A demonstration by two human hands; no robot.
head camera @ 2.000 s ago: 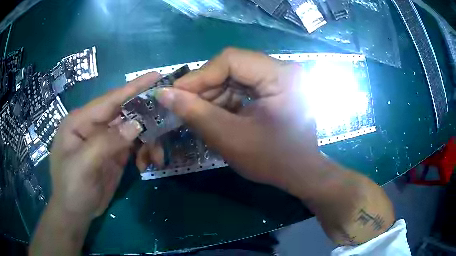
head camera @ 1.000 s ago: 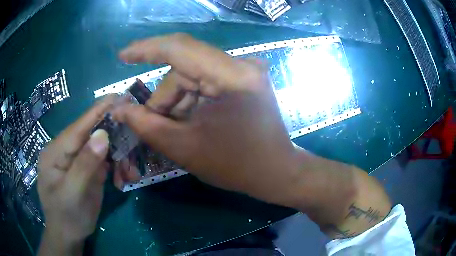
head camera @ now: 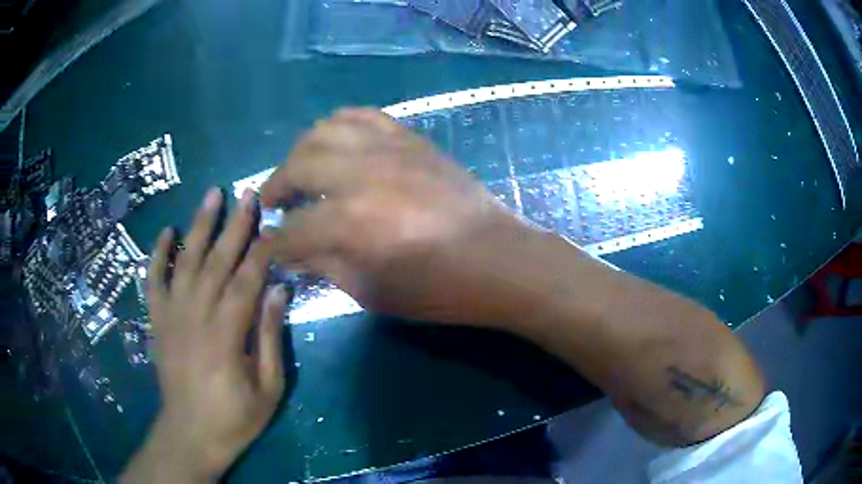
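Observation:
The clear perforated strip [head camera: 605, 142] lies across the dark green tabletop, with white punched edges and strong glare at its right part. My left hand [head camera: 217, 321] lies palm down with fingers spread at the strip's left end, with no board seen in it. My right hand [head camera: 364, 208] is over the strip's left part, thumb and fingertips close together near my left fingertips. A small pale bit [head camera: 271, 219] shows at the right fingertips; whether they grip it cannot be told. The right hand hides the strip beneath it.
A loose pile of circuit boards [head camera: 85, 246] lies at left, beside my left hand. A clear plastic sheet [head camera: 378, 36] with dark boards [head camera: 529, 21] is at the top. A narrow spare strip [head camera: 803, 85] curves along the right. A red stool [head camera: 836, 284] stands beyond the table edge.
The board held in my left hand is no longer seen there. My left hand has opened and flattened onto the table. My right hand has turned downward, its fingertips near the strip's left end.

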